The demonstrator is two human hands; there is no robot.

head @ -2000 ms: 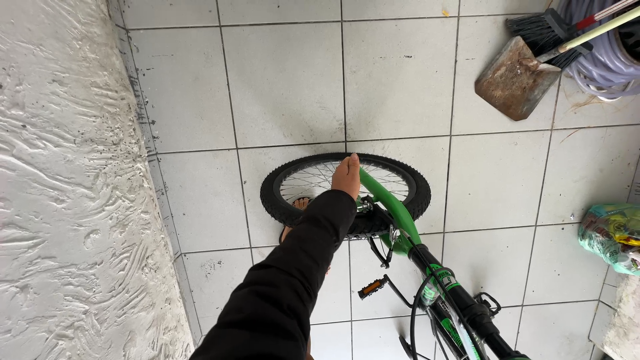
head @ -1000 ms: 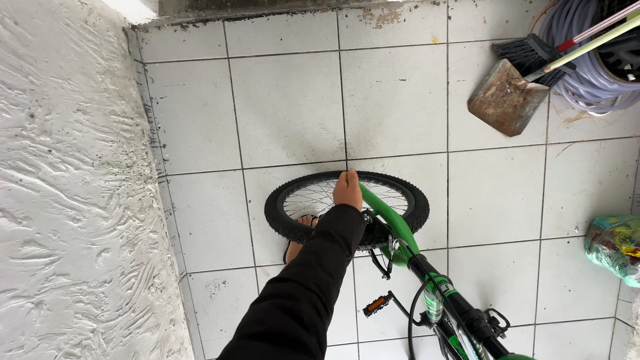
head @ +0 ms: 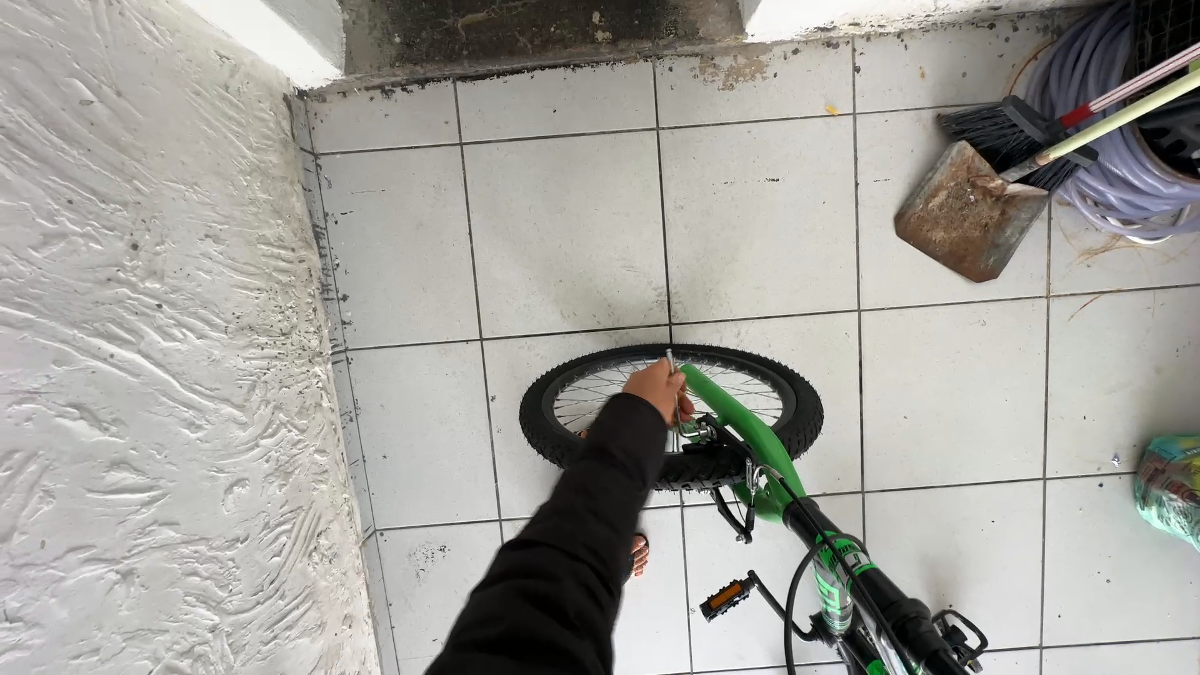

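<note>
My left hand (head: pixel 661 390), in a black sleeve, grips a slim metal tool (head: pixel 671 360), perhaps a wrench, beside the end of a green bicycle fork (head: pixel 741 417). It is over the spokes of a wheel with a black knobby tyre (head: pixel 802 403). The tool's lower part runs down near the wheel's hub area; its exact contact cannot be told. The black and green bicycle frame (head: pixel 834 572) extends to the bottom right, with cables and a pedal (head: pixel 726 599) with an orange reflector. My right hand is not in view.
A rough white wall (head: pixel 169 356) stands at the left. On the tiled floor at the upper right are a rusty metal dustpan (head: pixel 970 211), a black-bristled broom (head: pixel 998 131) and a coiled hose (head: pixel 1116 178). A green plastic bag (head: pixel 1172 487) lies at the right edge. Toes (head: pixel 639 555) show beside my sleeve.
A metal tool now shows in my left hand, which remains by the green fork end. The foot shows less inside the wheel's outline. The view has shifted, showing more of the floor's far edge.
</note>
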